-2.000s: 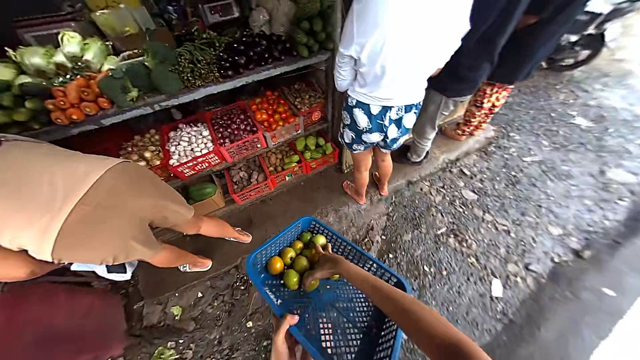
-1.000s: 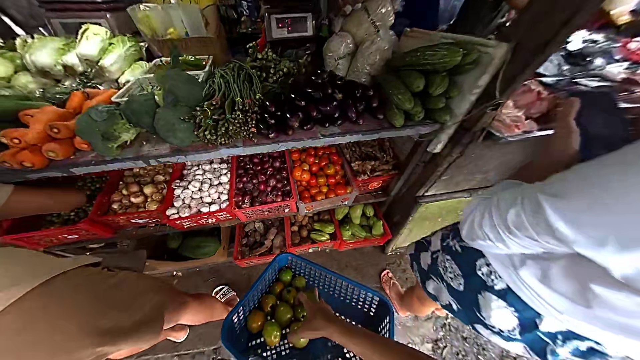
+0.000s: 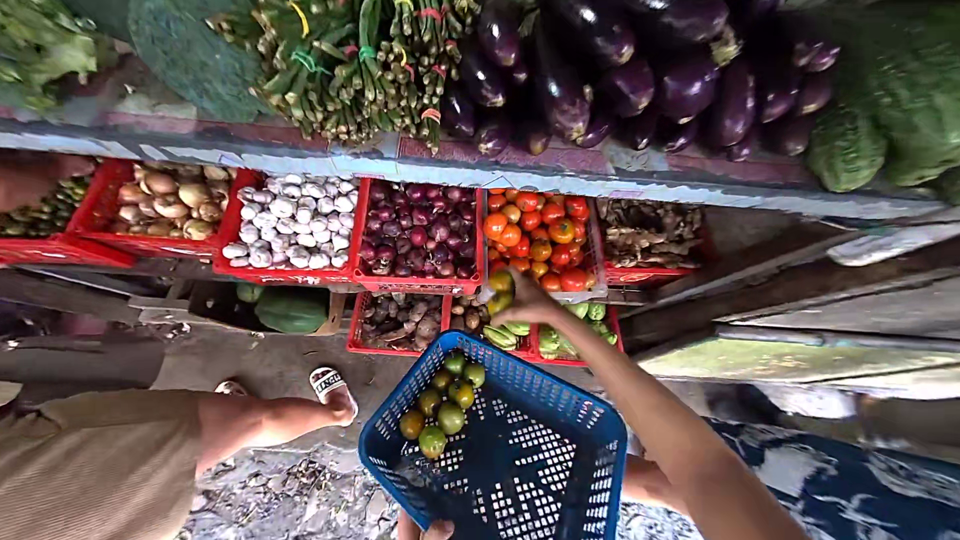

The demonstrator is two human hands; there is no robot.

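My right hand [image 3: 529, 300] is closed around greenish tomatoes [image 3: 500, 292], at the front edge of the red crate of ripe tomatoes [image 3: 551, 236]. At the bottom, my left hand [image 3: 429, 529] grips the near rim of a blue plastic basket [image 3: 607, 480]; only its fingertips show. Several green and yellowish tomatoes [image 3: 451, 418] lie at the basket's left side. Left of the ripe tomatoes stand crates of red onions [image 3: 418, 232], garlic [image 3: 292, 221] and onions [image 3: 176, 201]; ginger [image 3: 649, 232] is to their right.
Eggplants [image 3: 592, 75] and bundled green beans [image 3: 360, 67] lie on the shelf [image 3: 465, 169] above. Lower crates hold root vegetables [image 3: 401, 322] and green vegetables [image 3: 577, 330]. A person in brown clothing [image 3: 97, 465] stands at left, another in patterned blue shorts [image 3: 847, 472] at lower right.
My right hand has moved out of the blue basket, up to the crate of ripe tomatoes, with greenish tomatoes in it. The view has turned and come closer to the stall.
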